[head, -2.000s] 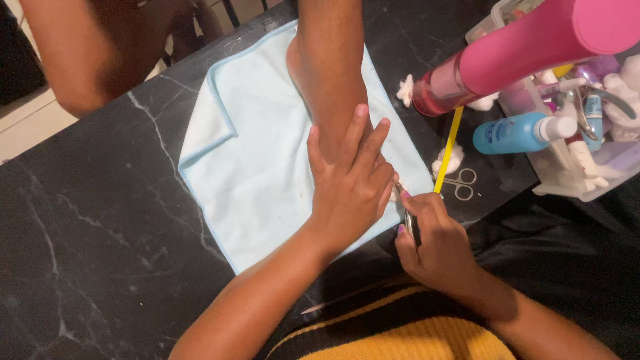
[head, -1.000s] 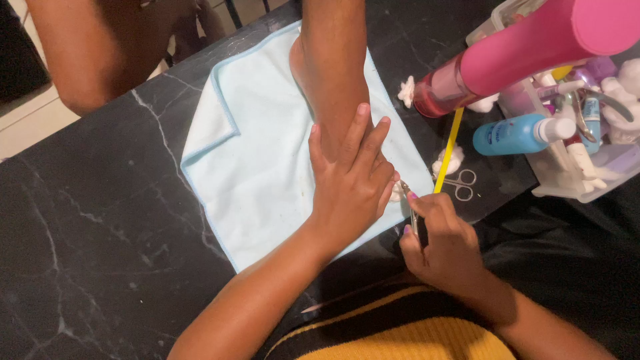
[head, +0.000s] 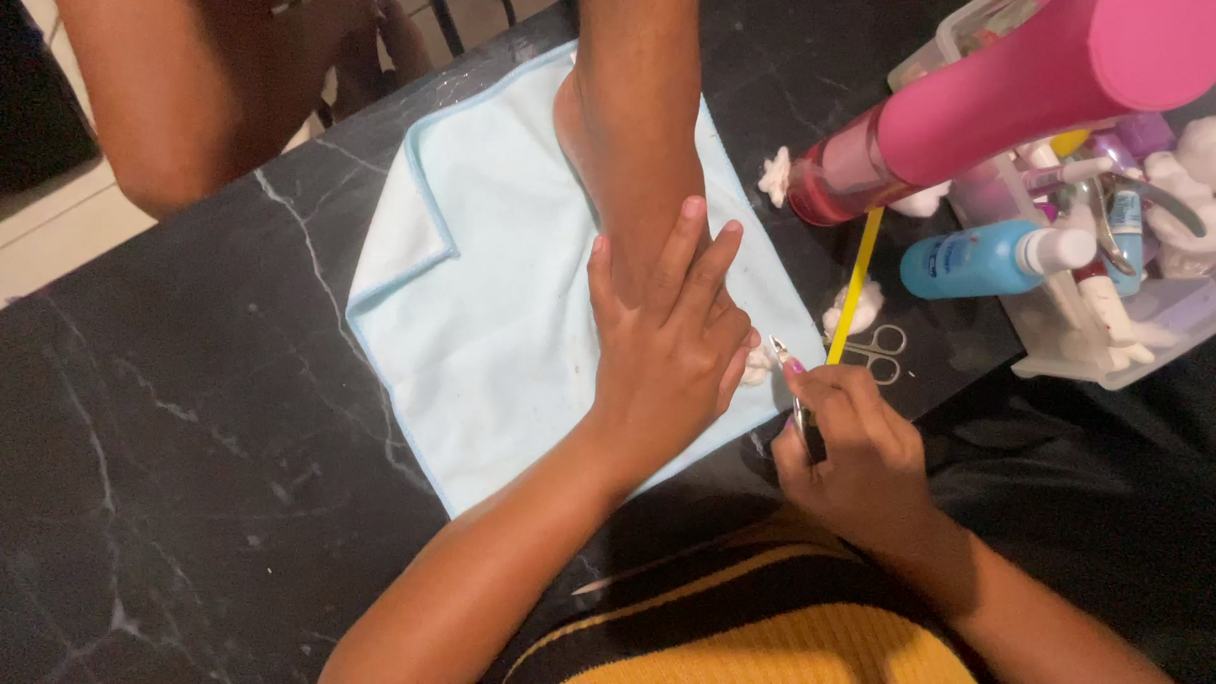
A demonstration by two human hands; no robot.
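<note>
Another person's foot rests on a pale blue cloth on the black marbled table. My left hand lies over the front of the foot, its fingers spread and gripping it; the toes are mostly hidden. Metal cuticle nippers are held in my right hand, just right of the foot and apart from it, their tip over the cloth's right edge. A tuft of white cotton shows beside my left hand, by the toes.
Small scissors, a yellow stick and cotton lie to the right. Behind them stand a large pink bottle, a blue bottle and a clear plastic bin of supplies. A thin pointed stick is near my body.
My right hand has drawn the nippers slightly right, away from the toes. My left hand has stayed on the foot.
</note>
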